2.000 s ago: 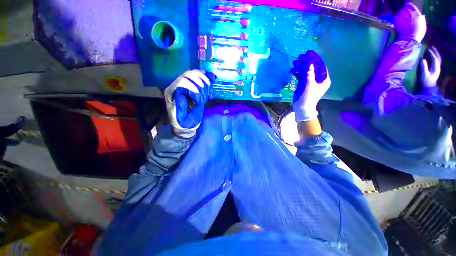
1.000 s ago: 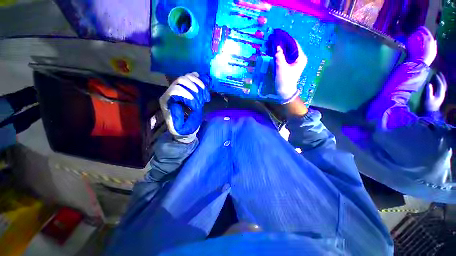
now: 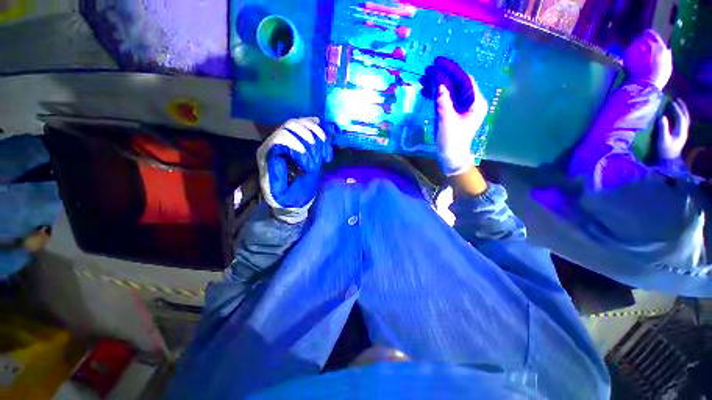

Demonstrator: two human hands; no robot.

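Note:
A large circuit board, teal under violet light, lies flat on a plain teal-green mat. My left hand, in a white glove with a blue palm, is curled at the board's near left corner. Its fingertips are by the board's edge, and I cannot tell whether they grip it. My right hand is over the right part of the board. Its dark fingertips are bent together, and whether they hold something small cannot be told.
A teal cup or hollow roll stands left of the board. A black bin with a red-orange sheet is at lower left. Another person's gloved hand is at the mat's right edge. Part of a person in blue shows at far left.
My right hand has moved left over the board since the earliest frame, and slightly right and nearer since the last one. My left hand stays at the board's corner. A person has come in at far left.

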